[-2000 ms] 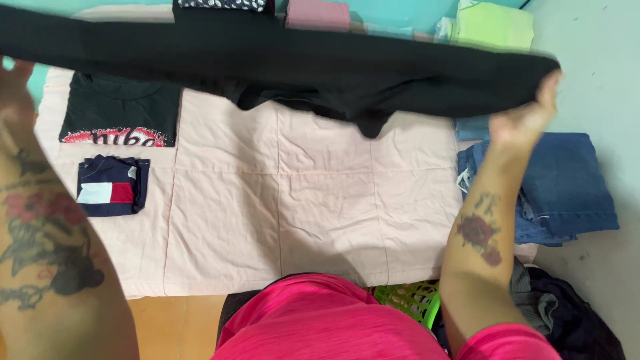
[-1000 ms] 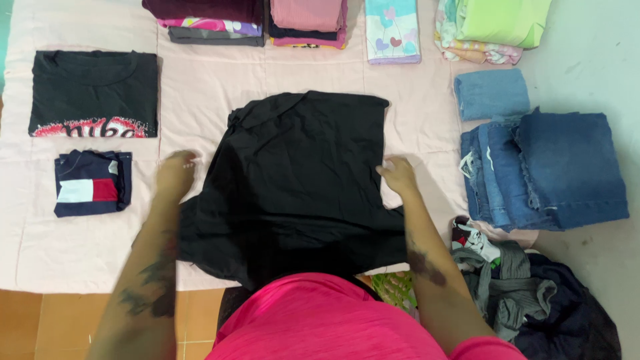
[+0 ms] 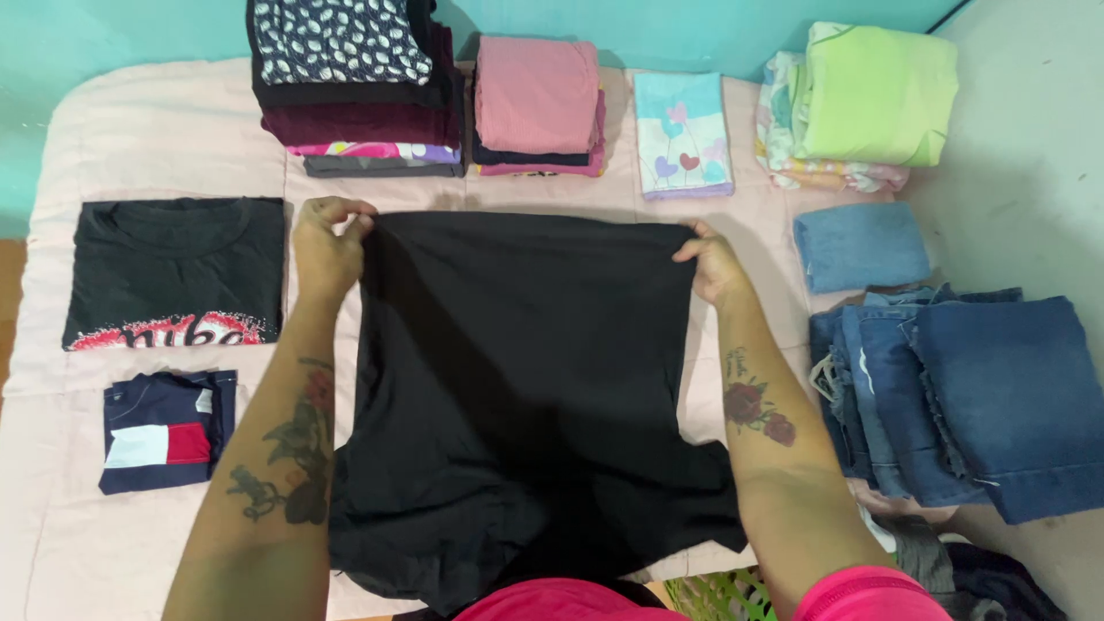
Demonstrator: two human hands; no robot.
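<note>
A black fabric garment (image 3: 517, 345), apparently a shirt, is spread over the pink quilt (image 3: 172, 155) right in front of me. My left hand (image 3: 332, 246) pinches its far left corner between thumb and fingers. The far right corner is held by my right hand (image 3: 711, 259), also in a pinch. The far edge runs nearly straight between the hands, while the near part lies wrinkled and reaches my pink top. Left of the garment lie a folded black T-shirt with a red and white print (image 3: 177, 267) and a small folded navy garment with a white and red block (image 3: 159, 431).
Along the far side stand a tall clothes stack (image 3: 362, 125), a pink stack (image 3: 536, 95), a folded heart-print cloth (image 3: 683, 134) and green folded fabric (image 3: 880, 95). Folded light denim (image 3: 862, 246) and jeans (image 3: 1009, 388) lie right, dark clothes (image 3: 992, 569) below, and a green basket (image 3: 724, 595) at the near edge.
Two seconds ago the black garment was stretched in the air; one second ago it lay on the quilt with my hands at its sides. Both hands have since moved to its far corners and grip them.
</note>
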